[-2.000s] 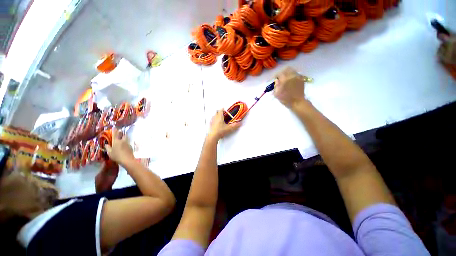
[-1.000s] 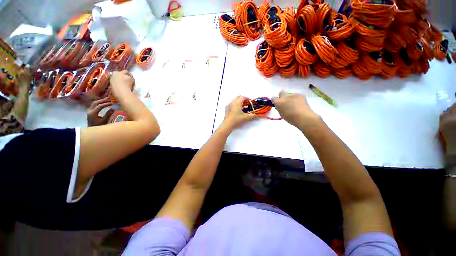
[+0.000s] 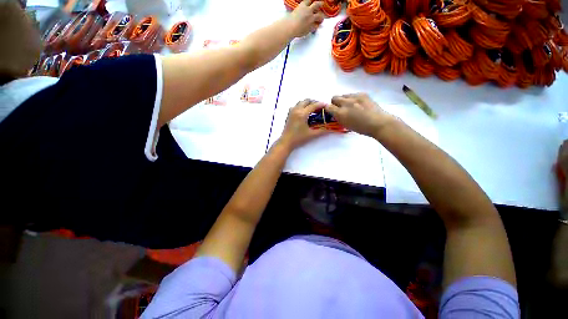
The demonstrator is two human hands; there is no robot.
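Observation:
One coiled orange cable (image 3: 331,125) with black connector parts and a thin pale band across it is held between my hands, above the white tabletop near the front edge. My left hand (image 3: 302,124) grips its left side. My right hand (image 3: 358,113) is at its upper right side, with the fingers on the black part. The fingertips hide some of the coil. I cannot make out any label on it.
A heap of orange coils (image 3: 430,43) lies at the back. A yellow-green strip (image 3: 420,102) lies in front of it. At left, a neighbour's arm (image 3: 218,73) reaches across the bench near clear-packed coils (image 3: 83,31). Another person's hand (image 3: 563,168) shows at the right edge.
The connector, stretched out from the coil two seconds ago, is now against the coil between my hands. The neighbour's arm has moved from the packs at left to the heap's left end.

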